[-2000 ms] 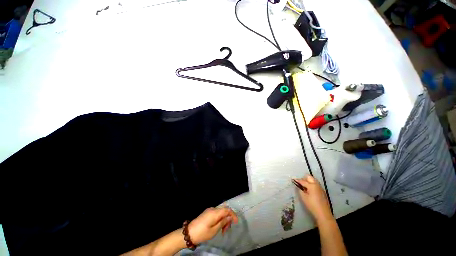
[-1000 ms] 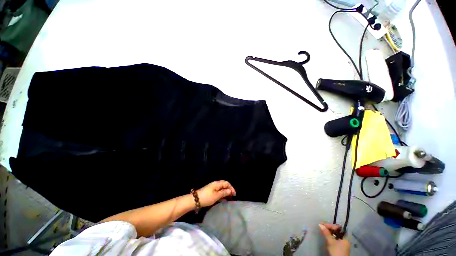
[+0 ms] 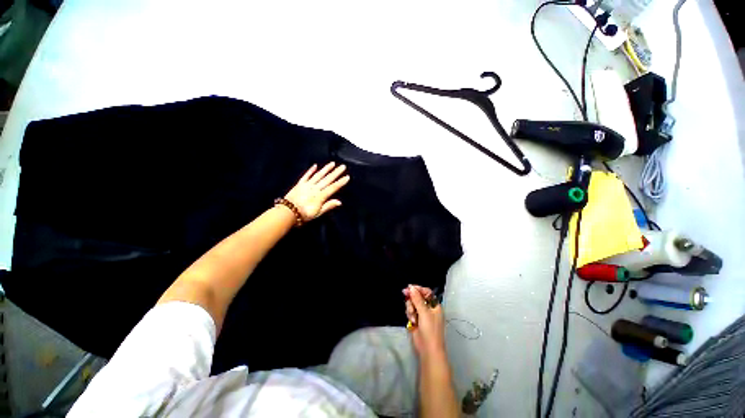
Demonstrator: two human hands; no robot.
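Observation:
A black sleeveless dress (image 3: 204, 175) lies flat on the white table (image 3: 286, 49), its collar end to the right and its skirt to the left. My left hand (image 3: 317, 194) lies spread and palm down on the upper part of the dress, a beaded bracelet at the wrist. My right hand (image 3: 425, 314) is at the near shoulder edge of the dress, below the collar. It is closed around small thread snips (image 3: 433, 300); a bit of yellow-orange handle and a dark part show. A thin loose thread lies on the table just right of this hand.
A black hanger (image 3: 470, 94) lies beyond the collar. On the right are a black hair dryer (image 3: 568, 137), a dark cone with a green ring (image 3: 555, 198), a yellow cloth (image 3: 603, 216), a red spool (image 3: 600, 272), a white spray gun (image 3: 666, 249), several cones and long black cables.
My left hand has moved up from the near edge of the dress and opened flat on it. My right hand has moved left from the cables to the dress. The view has shifted.

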